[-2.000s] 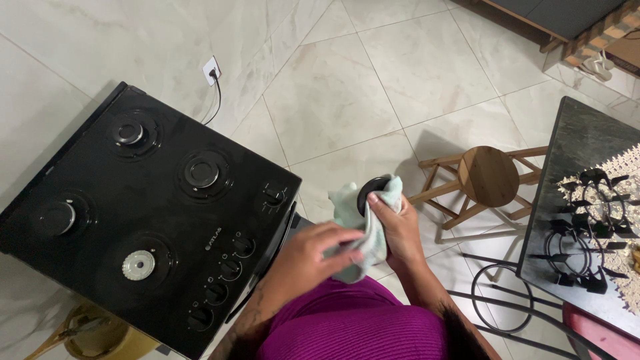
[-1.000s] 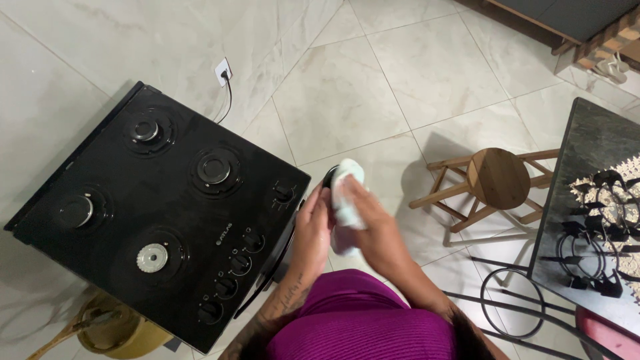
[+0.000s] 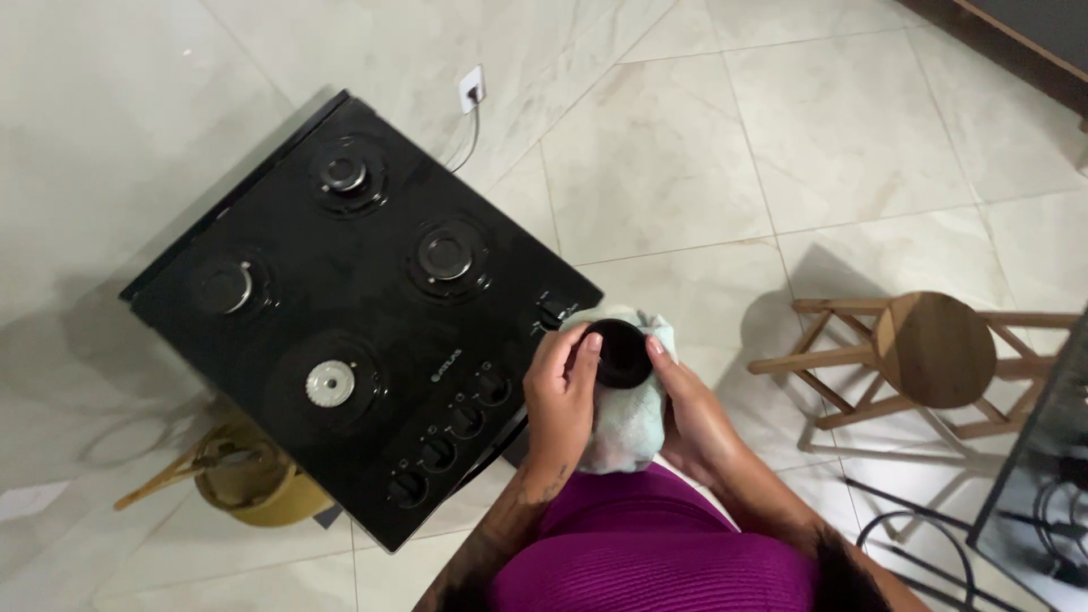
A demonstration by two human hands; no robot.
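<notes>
A round black burner cap (image 3: 622, 354) is held between my two hands, over a pale green cloth (image 3: 627, 432). My left hand (image 3: 563, 387) grips its left edge with thumb and fingers. The thumb of my right hand (image 3: 684, 395) presses the right edge, the other fingers being behind the cloth. Left of my hands stands a black gas stove (image 3: 365, 280) without pan grates. Three of its burners carry black caps; the front-left one shows a bare, light metal burner head (image 3: 331, 384).
A wooden stool (image 3: 933, 350) stands at the right, near a dark table (image 3: 1033, 476) holding black grates. A yellow pot (image 3: 263, 484) with a wooden-handled utensil is below the stove's left side. A plugged cord (image 3: 474, 127) runs from the wall outlet behind the stove.
The black cap, mostly hidden by my hands and the cloth a second ago, now faces up in full view. My hands have shifted to either side of it. The view has moved closer to the stove.
</notes>
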